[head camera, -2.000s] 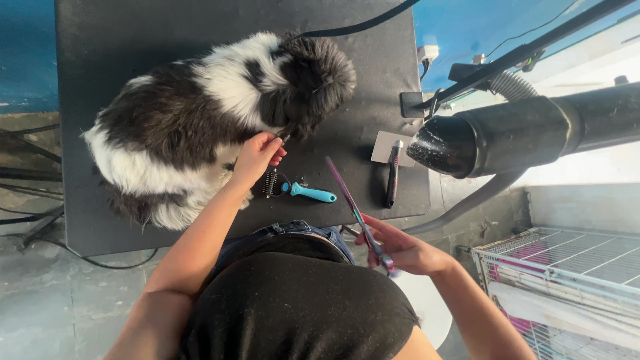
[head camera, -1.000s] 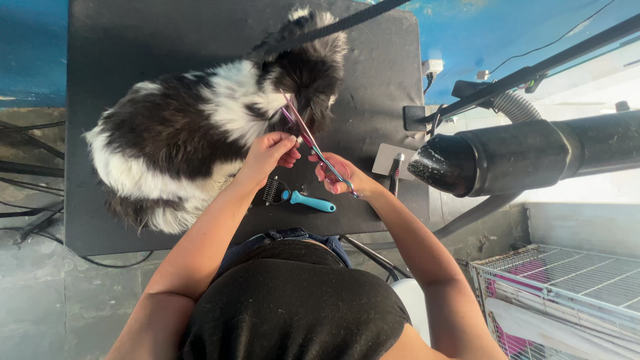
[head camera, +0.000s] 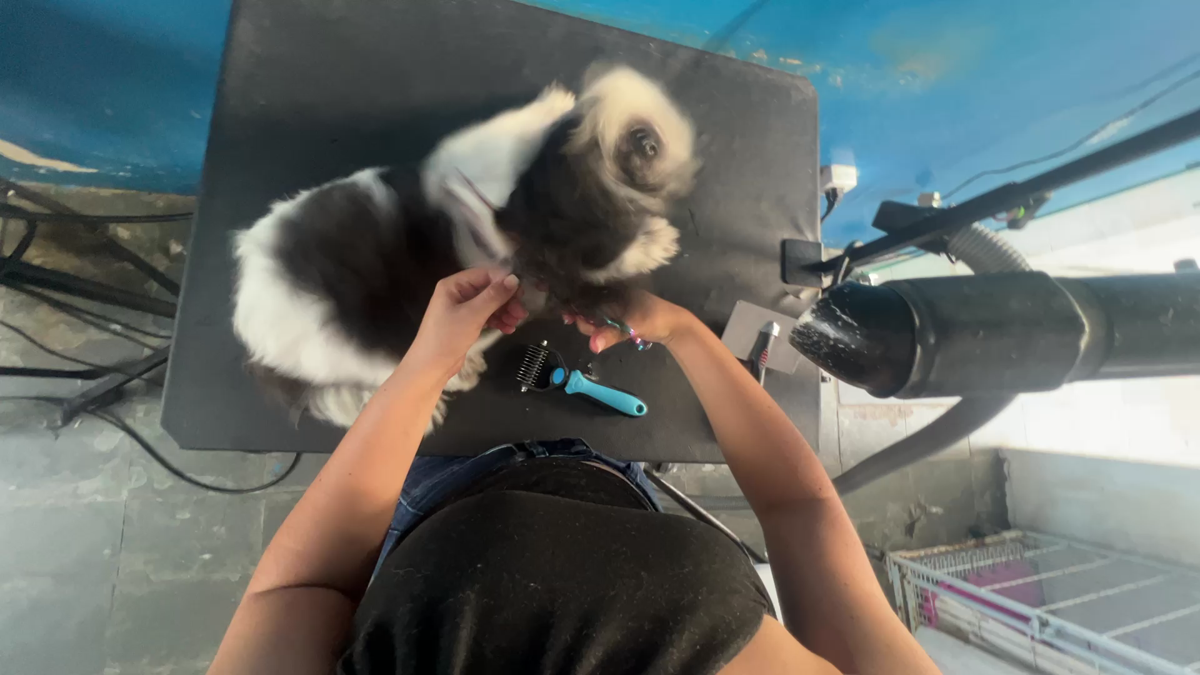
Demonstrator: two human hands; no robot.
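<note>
A black and white long-haired dog (head camera: 356, 262) is on a black grooming table (head camera: 750, 122), its head (head camera: 637, 150) blurred. My left hand (head camera: 473, 305) is at the dog's chest with thumb and fingers pinched together; whether hair is between them cannot be made out. Close by on the right, my right hand (head camera: 623, 323) holds iridescent shears (head camera: 626, 330), their handle rings showing and the blades mostly hidden by dark fur. Below the hands lies a dematting rake with a light blue handle (head camera: 607, 394), its metal teeth pointing up and left.
A slicker brush (head camera: 764, 347) lies at the table's right side. The black dryer nozzle (head camera: 853, 337) reaches in from the right, below a black metal arm (head camera: 1012, 197). A white wire cage (head camera: 1031, 600) stands at lower right. Cables (head camera: 169, 469) hang at the left.
The dog's head has turned and lifted toward the upper right. Two seconds ago my right hand held the shears away from the dog; now it is against the dog's front, beside my left hand.
</note>
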